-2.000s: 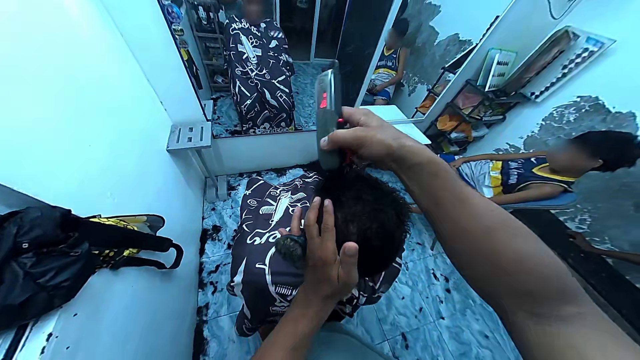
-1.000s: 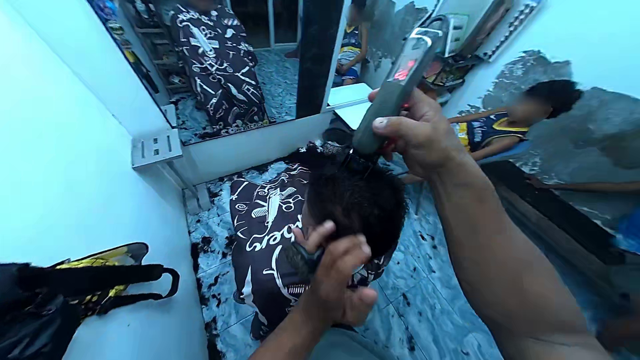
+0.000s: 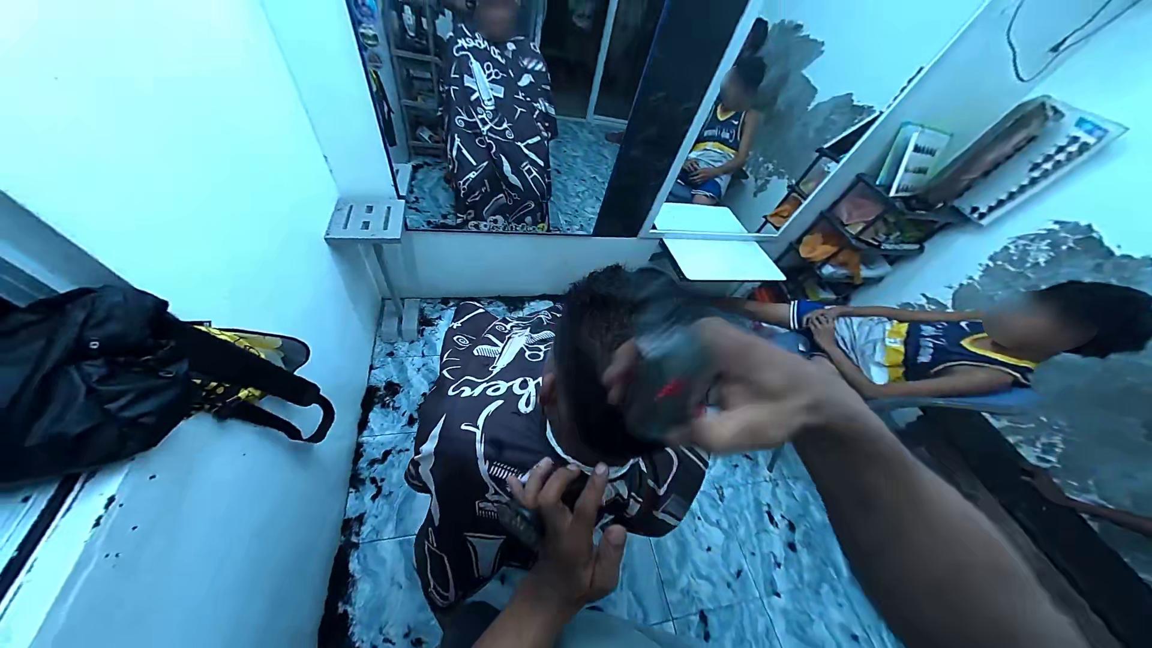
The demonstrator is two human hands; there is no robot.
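A seated person's head with dark hair (image 3: 589,360) is below me, a printed black barber cape (image 3: 486,432) spread over the shoulders. My right hand (image 3: 751,387) grips a hair clipper (image 3: 666,378), blurred by motion, with a red light showing, at the right side of the head. Whether its blade touches the hair cannot be told. Below the head, at the nape and collar, lies my left hand (image 3: 567,531), holding a small dark object (image 3: 520,524), partly hidden by the fingers, over the cape.
Black bag (image 3: 90,378) at the left wall. Ahead, a mirror (image 3: 576,162) stands above a white ledge (image 3: 720,261); a small metal stand (image 3: 364,220) is beside it. At right another person (image 3: 945,346) sits near a rack (image 3: 855,225). Cut hair lies on the tiled floor (image 3: 729,549).
My right hand has brought the clipper down from above the top of the head to its right side. My left hand has moved from the side of the head down to the collar.
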